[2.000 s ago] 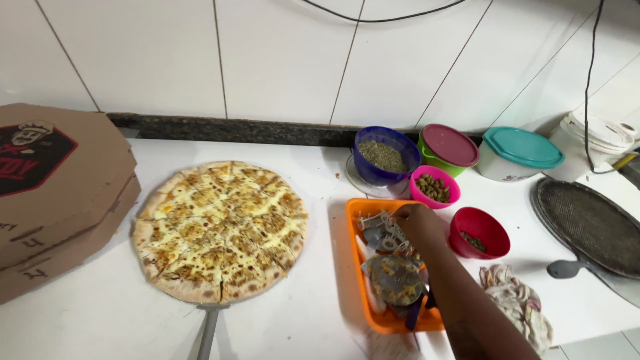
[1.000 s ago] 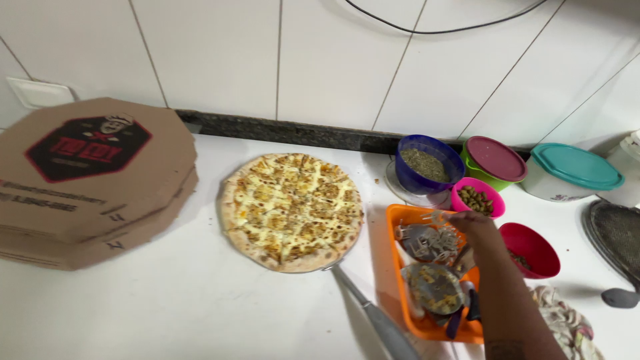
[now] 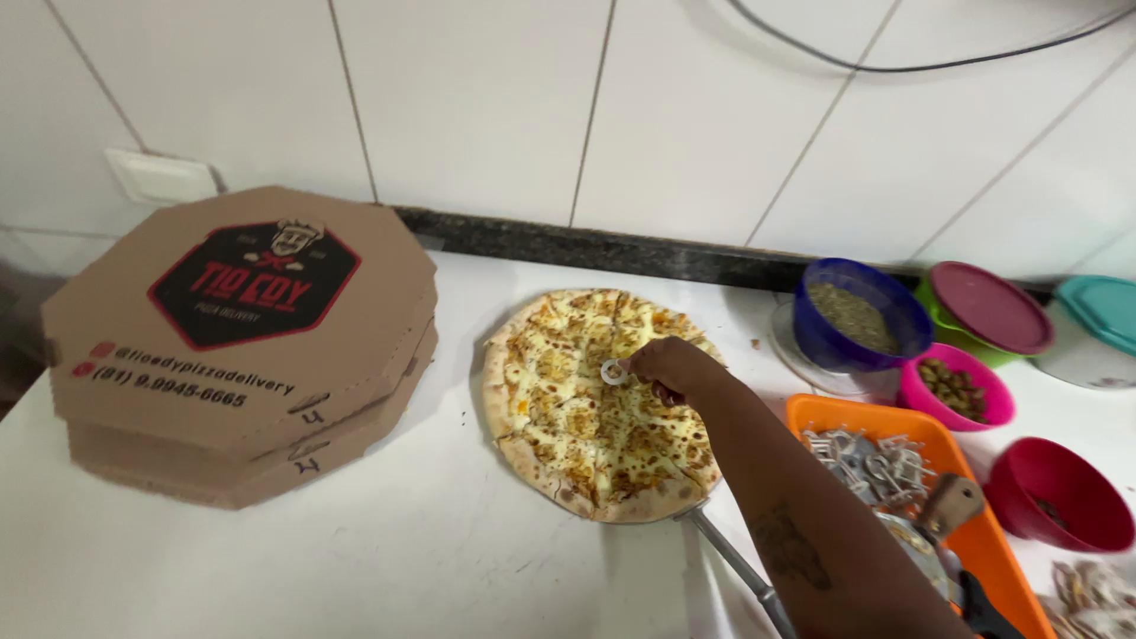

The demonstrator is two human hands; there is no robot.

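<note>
A baked pizza (image 3: 568, 426), cut into slices, lies on a round metal peel whose handle (image 3: 737, 559) runs toward the lower right. Above the pizza's middle, my right hand (image 3: 679, 368) holds a small white plastic ring-shaped piece (image 3: 613, 372) between thumb and fingertips. Whether the piece touches the cheese I cannot tell. More small white plastic pieces (image 3: 879, 466) lie in the orange tray (image 3: 843, 406) to the right, with a pizza cutter and a wooden-handled tool (image 3: 954, 506), partly behind my forearm. My left hand is out of view.
Stacked octagonal cardboard pizza boxes (image 3: 355, 257) stand at the left. Along the right are a blue bowl of dried herbs (image 3: 821, 346), a pink bowl of olives (image 3: 994, 404), a red bowl (image 3: 1065, 484), lidded tubs (image 3: 990, 306) and a crumpled cloth (image 3: 1096, 595).
My right hand has moved left from the orange tray to above the pizza, and a white plastic piece now shows in its fingers. The view has shifted left.
</note>
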